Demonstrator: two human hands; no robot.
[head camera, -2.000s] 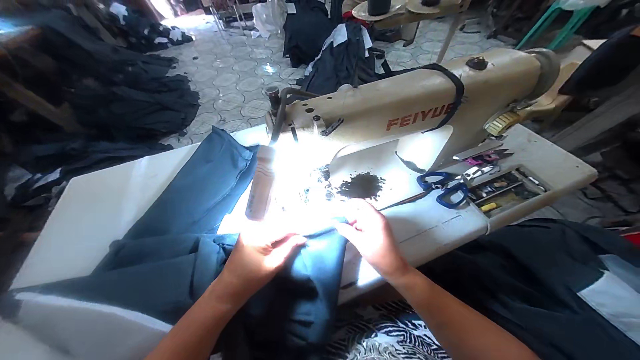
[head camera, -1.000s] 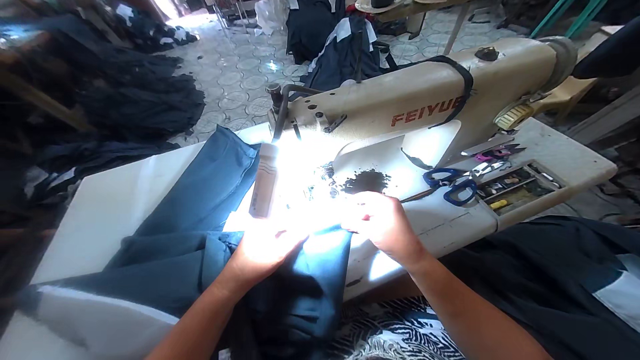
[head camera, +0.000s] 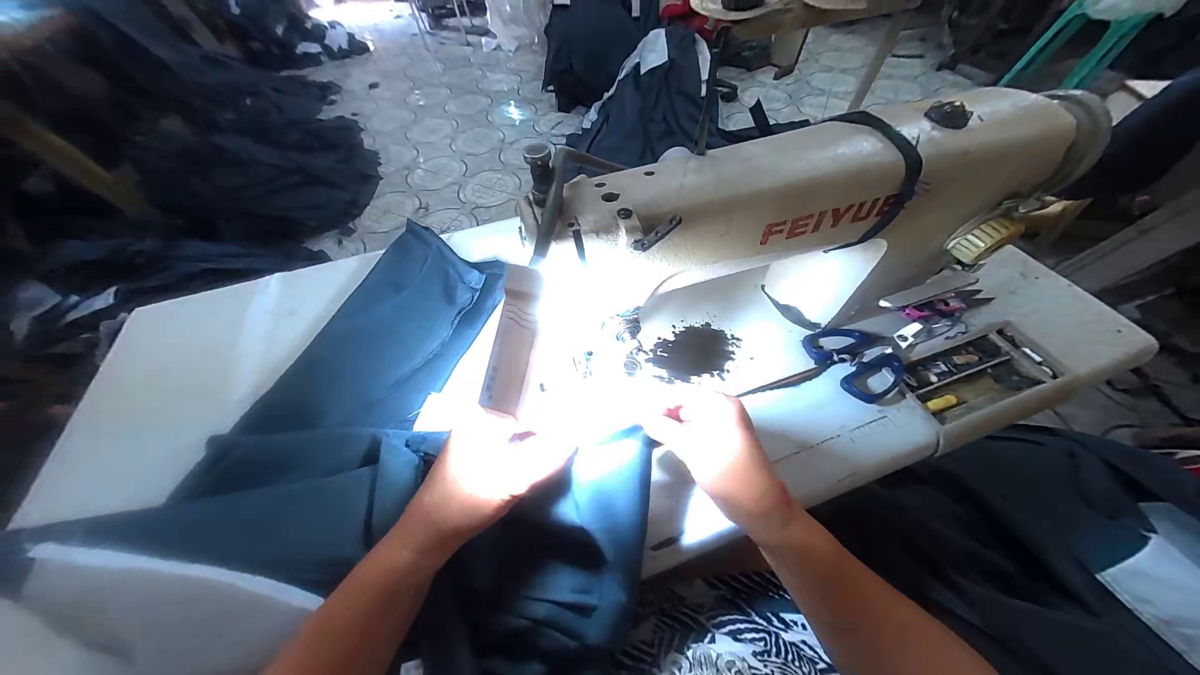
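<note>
My left hand (head camera: 492, 464) and my right hand (head camera: 722, 450) both hold the edge of a dark blue-grey cloth piece (head camera: 600, 534) just in front of the needle area of a Feiyue sewing machine (head camera: 750, 197). Glare from the lamp washes out the fingertips, the presser foot and the needle. More of the cloth (head camera: 337, 356) spreads over the left of the white table and hangs off its front edge. A pale, box-like strip (head camera: 512, 342) stands beside the machine's head, just beyond my left hand.
Blue-handled scissors (head camera: 858, 361) lie right of a dark patch (head camera: 694, 352) on the machine bed. A small tray (head camera: 989, 375) of tools is set into the table (head camera: 1106, 352). Dark garments (head camera: 1012, 544) lie at the lower right; more are heaped on the tiled floor (head camera: 450, 141).
My right hand has its fingers drawn closer together at the cloth edge than two seconds ago. The cloth stays in much the same place.
</note>
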